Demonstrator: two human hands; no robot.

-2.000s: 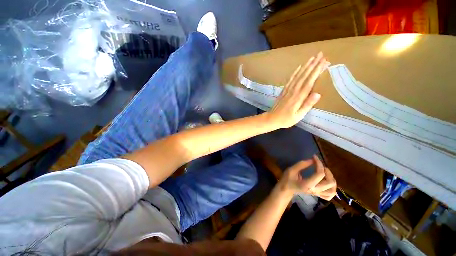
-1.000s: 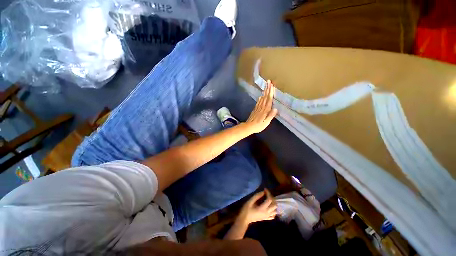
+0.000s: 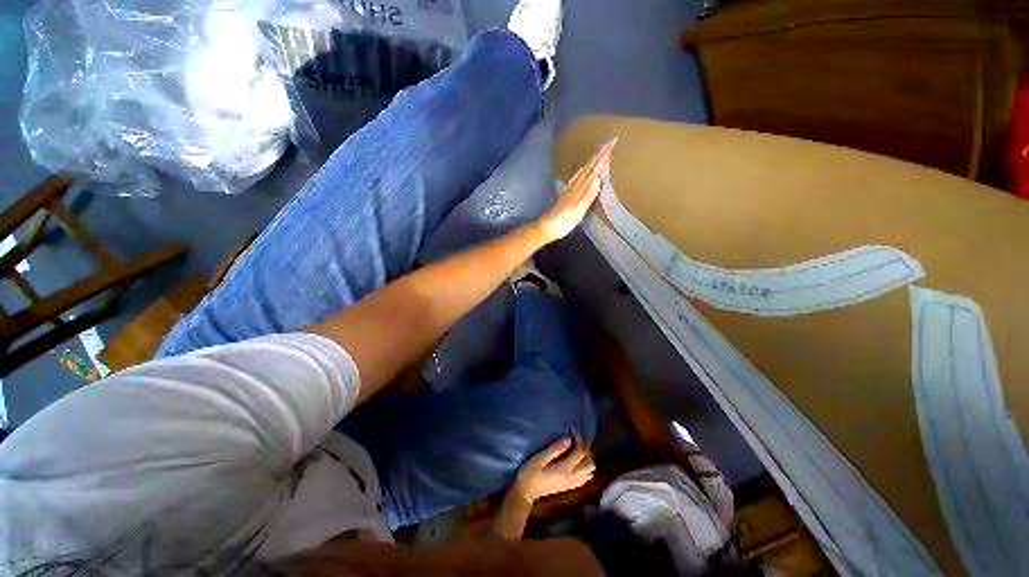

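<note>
A long curved white printed paper strip (image 3: 779,287) lies on the brown paper surface (image 3: 812,214). A second curved strip (image 3: 959,394) lies to its right, its end near the first strip's end. Long straight white strips (image 3: 745,389) run down the brown surface's near edge. My left hand (image 3: 581,194) is stretched out flat, fingertips at the far end of the first strip by the brown edge. It grips nothing that shows. My right hand (image 3: 555,468) is loosely curled over my thigh, with no held thing visible.
Wooden furniture (image 3: 846,79) stands beyond the brown surface. A clear plastic bag (image 3: 147,101) lies at the upper left, above a wooden stool frame (image 3: 79,282). White and dark fabric (image 3: 666,507) is bundled at the bottom, near my right hand.
My left hand has slid along the first strip to the far end of the brown surface. My right hand has drawn back over my thigh. The view has shifted.
</note>
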